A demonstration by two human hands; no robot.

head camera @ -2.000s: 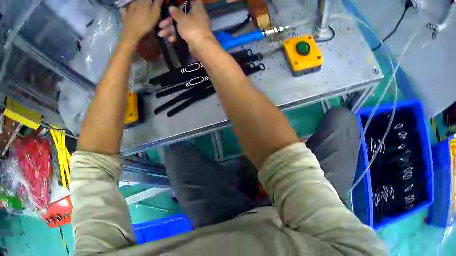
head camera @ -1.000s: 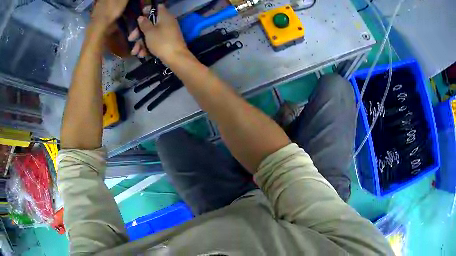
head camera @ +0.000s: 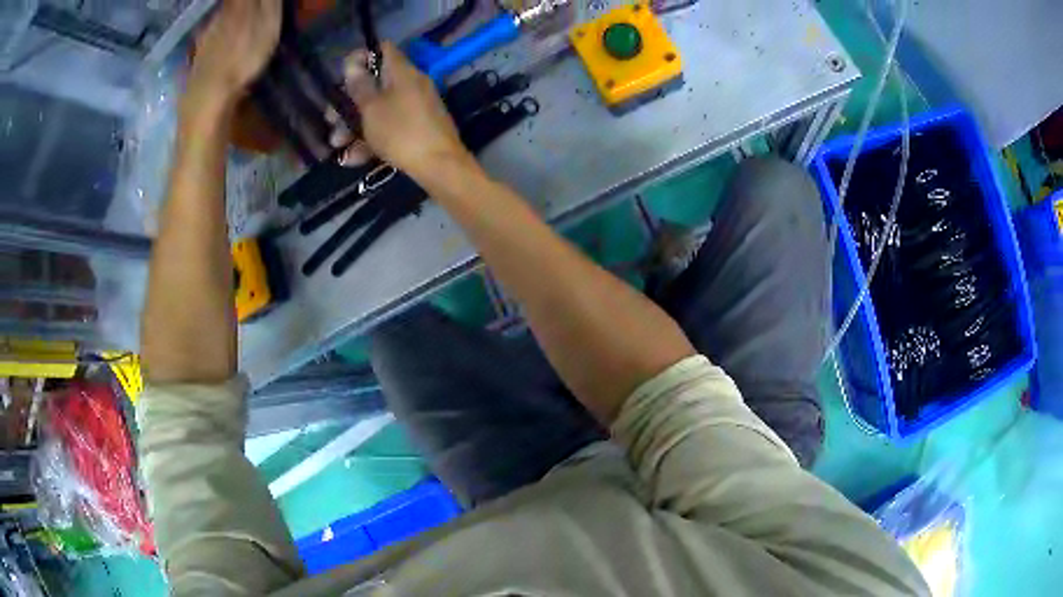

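Observation:
Several black straps lie fanned on the grey metal bench, with loops at their right ends and a white oval mark. More black straps hang side by side at the orange-brown fixture at the top left. My right hand is at these hanging straps, its fingers curled round a black strap with a white mark. My left hand is at the top edge, beside the straps; its fingertips are partly hidden, so its hold cannot be told. A blue-handled tool lies behind the loose straps.
A yellow button box with a green button sits at the bench's right; another yellow box is at the left. A blue bin of black straps stands right, crossed by a thin hose. A second blue bin is below.
The view has shifted, so the bench sits higher and further left in the picture. My right hand has opened slightly away from my left hand at the hanging straps.

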